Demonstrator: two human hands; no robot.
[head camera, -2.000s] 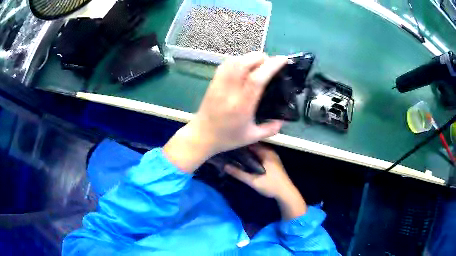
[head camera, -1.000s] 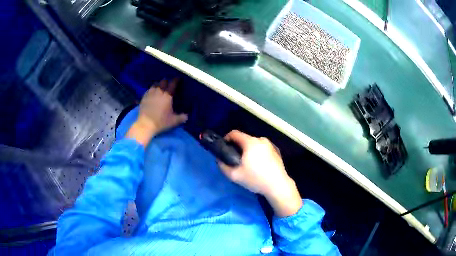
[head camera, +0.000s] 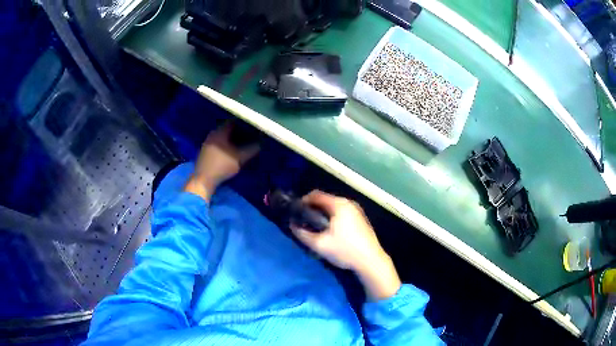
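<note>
My right hand (head camera: 341, 233) is closed around a dark elongated hand tool (head camera: 311, 215) over my lap; a small reddish spot shows at its far end. My left hand (head camera: 219, 159) is below the bench edge at left, fingers bent around a dark area; whether it holds something there cannot be told. Two open black plastic housings (head camera: 496, 172) lie touching on the bench, right of the tray. A smooth black cover or housing (head camera: 311, 80) lies left of the tray, with a pile of black housings (head camera: 233, 30) beyond it.
The white tray (head camera: 442, 143) of small metal grains stands mid-bench. The cream bench edge (head camera: 378, 188) runs diagonally between bench and lap. At right are a black cylindrical tool (head camera: 591, 211) with a cable, a small cup (head camera: 576, 257) with yellow contents, and a red handle (head camera: 592, 290).
My left hand has let go of the black housing it held above the bench and moved down below the edge. A second housing now lies right of the tray. The view has turned.
</note>
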